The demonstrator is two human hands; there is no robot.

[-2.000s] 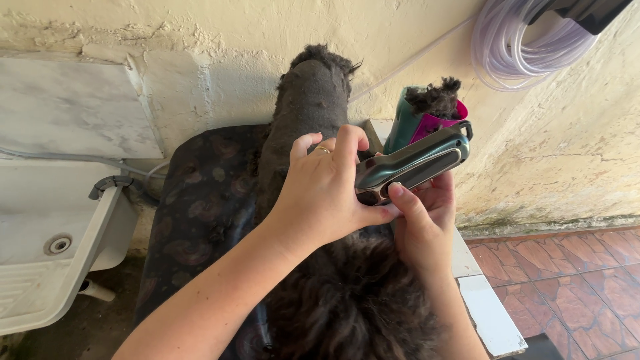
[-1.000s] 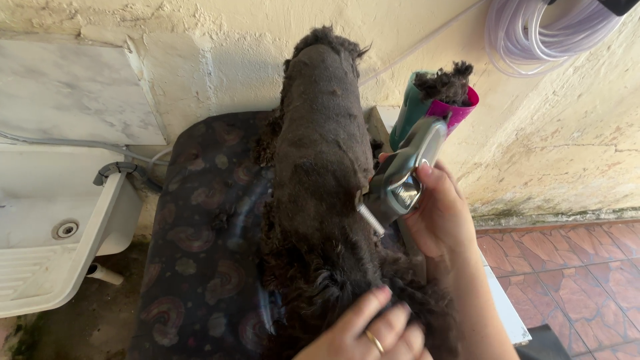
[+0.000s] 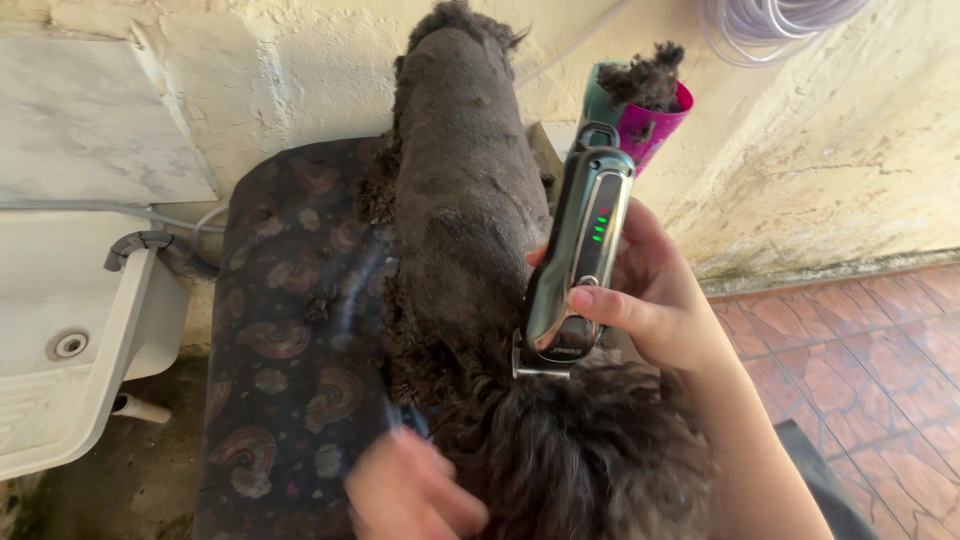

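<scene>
A dark dog with a closely clipped back and long shaggy fur toward the bottom of the view is on a cloth-covered surface. My right hand grips a metallic green Kemei hair clipper, thumb near its button, with green and red lights lit. The clipper's blade points down, just above or against the long fur. My left hand is blurred at the lower middle, beside the fur; its fingers' exact pose is unclear and nothing shows in it.
A dark cloth with rainbow prints covers the surface, with loose fur on it. Behind the clipper stand a teal container and a pink container with fur tufts. At left is a white sink; a coiled clear hose hangs upper right.
Two seconds ago both hands were at the clipper. My left hand has since come away and moved down and left. The right hand has turned the clipper so its blade points down.
</scene>
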